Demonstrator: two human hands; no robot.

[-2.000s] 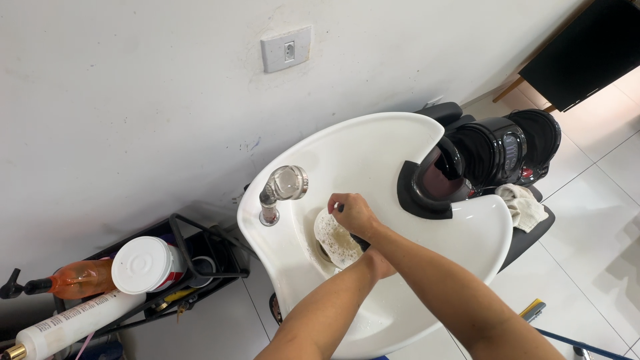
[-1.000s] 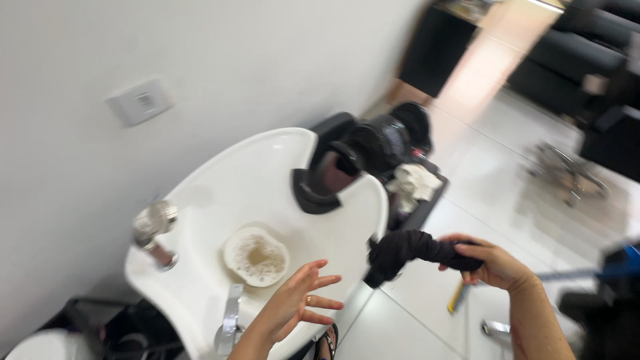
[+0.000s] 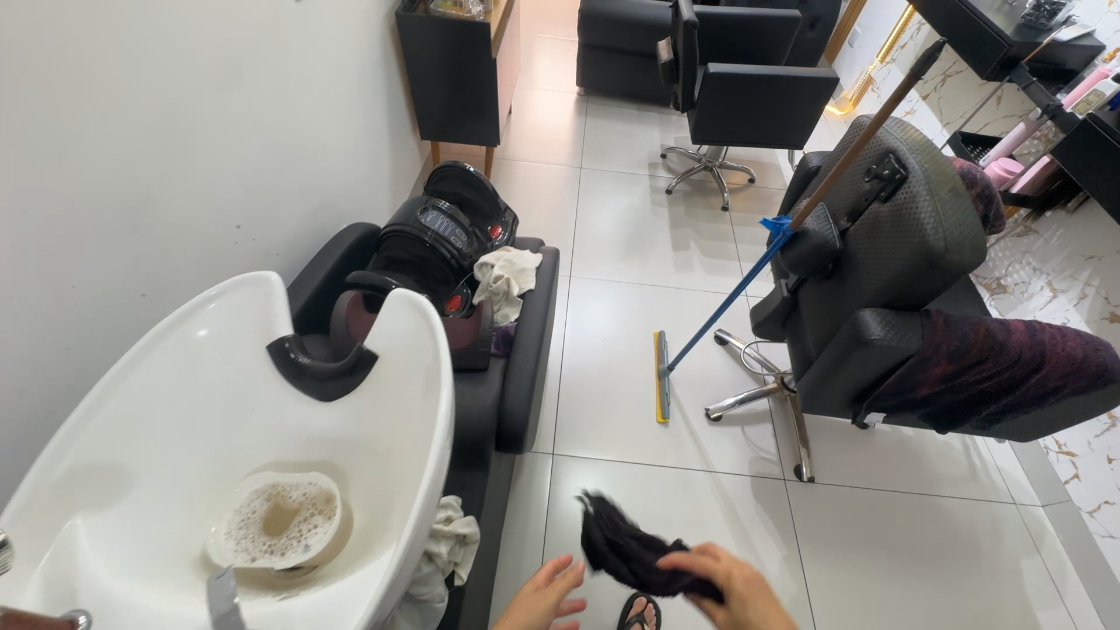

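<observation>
My right hand (image 3: 731, 582), at the bottom of the view, grips a bunched black cloth (image 3: 632, 544) that hangs out to the left. Beside the cloth's left side is my left hand (image 3: 547, 597), fingers apart and holding nothing. To the left stands a white shampoo basin (image 3: 175, 385) with a black neck rest (image 3: 322, 366). Inside the basin sits a white bowl (image 3: 280, 518) of foamy, brownish water. A metal lever (image 3: 225, 598) shows at the basin's lower edge.
Behind the basin, a black seat (image 3: 528, 350) bears a black massager (image 3: 433, 232) and a pale cloth (image 3: 507, 282). A blue-handled squeegee (image 3: 662, 376) leans on a black salon chair (image 3: 910, 210) with a dark towel (image 3: 997, 372). Another chair (image 3: 761, 105) stands farther back.
The view has swung right. Two seconds ago both hands were over the bowl in the basin; now they are right of the basin, with the black cloth in my right hand.
</observation>
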